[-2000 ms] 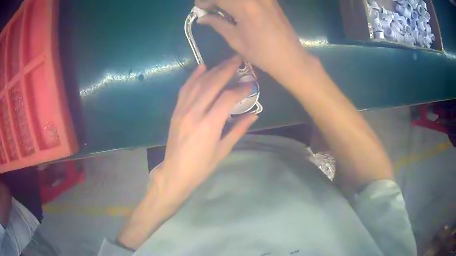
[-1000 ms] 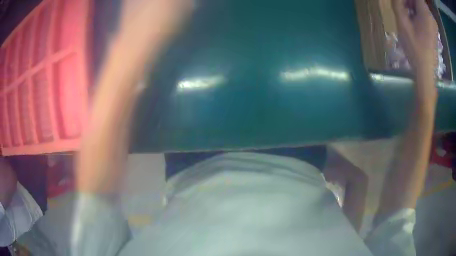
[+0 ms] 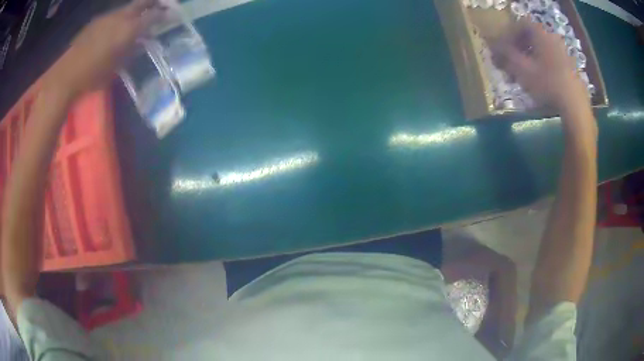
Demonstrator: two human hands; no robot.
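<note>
My left hand (image 3: 113, 42) is at the upper left, blurred, its fingertips at the top edge of the picture. Beside it, shiny looped frames (image 3: 189, 60) with silvery, partly blue plates lie overlapping and slanted; I cannot tell if the hand grips one. My right hand (image 3: 533, 62) is inside the open cardboard box (image 3: 462, 60) at the upper right, its fingers down among small white fittings (image 3: 547, 10). The fingers are blurred, and I cannot tell if they hold a fitting.
A red-orange ribbed crate (image 3: 116, 204) stands on the left of the dark green bench (image 3: 318, 92), under my left forearm. Below the bench are red stools or bins (image 3: 109, 300), a crinkled shiny bundle (image 3: 468, 303) and a grey floor with yellow lines.
Two seconds ago both hands worked on a looped frame in the middle; they then parted. My left hand is now at the upper left, where overlapping frames show. My right hand remains in the box.
</note>
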